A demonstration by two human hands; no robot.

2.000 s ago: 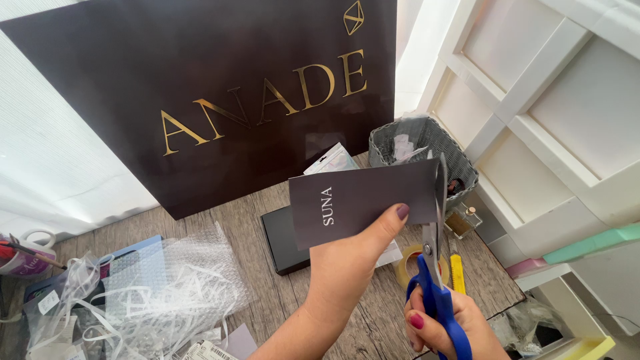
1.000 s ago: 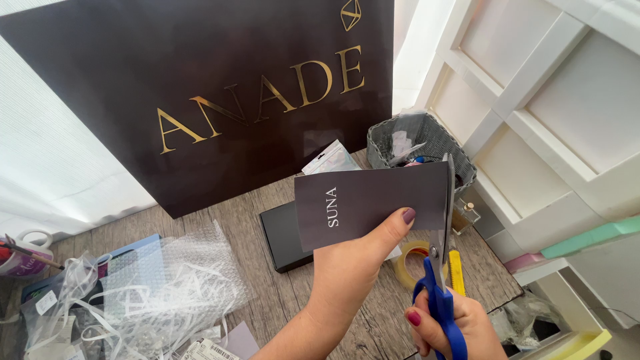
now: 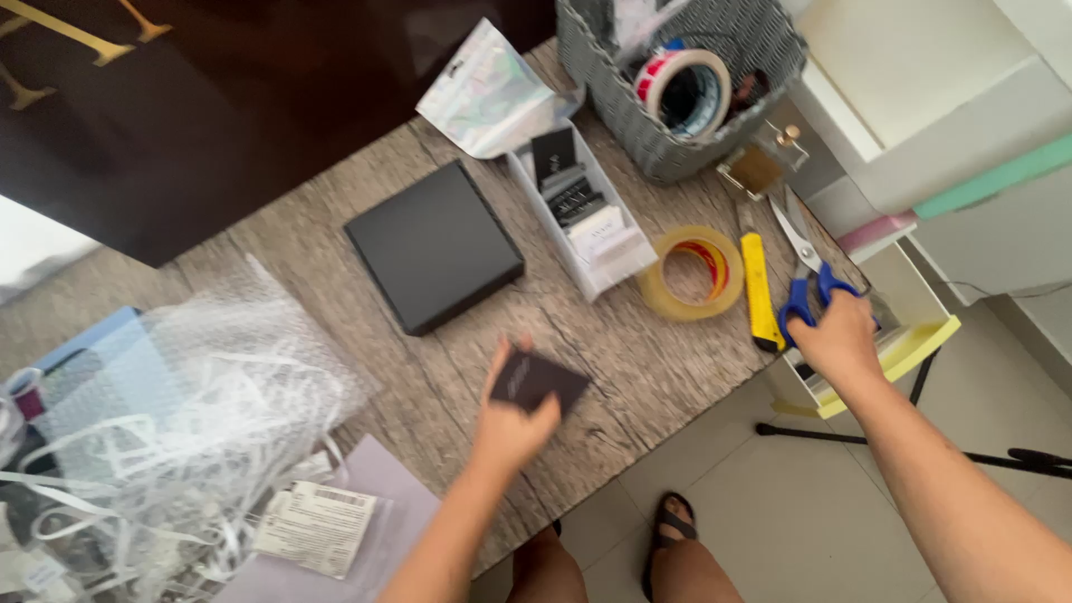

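Observation:
A dark printed card [image 3: 536,378] is in my left hand [image 3: 512,423], thumb on top and fingers behind, over the wooden tabletop [image 3: 620,368]. At the table's right edge, my right hand [image 3: 837,331] is on the blue handles of the scissors [image 3: 806,255], whose slightly parted blades point away from me; whether its grip is firm cannot be told. A yellow utility knife [image 3: 758,289] lies just left of them, beside a roll of clear tape [image 3: 693,272]. A black box [image 3: 435,247] lies flat beyond my left hand.
Near the box stand a white tray of cards [image 3: 586,280], a holographic pouch [image 3: 486,92] and a grey woven basket [image 3: 662,159] with tape rolls. Bubble wrap [image 3: 209,360] and packaging cover the left side. An open drawer [image 3: 909,360] is at the right, a large dark board [image 3: 276,100] behind.
The scissors, earlier upright at the card's right edge, are now down on the table's right side with my right hand. My left hand has lowered its card. The view has swung down.

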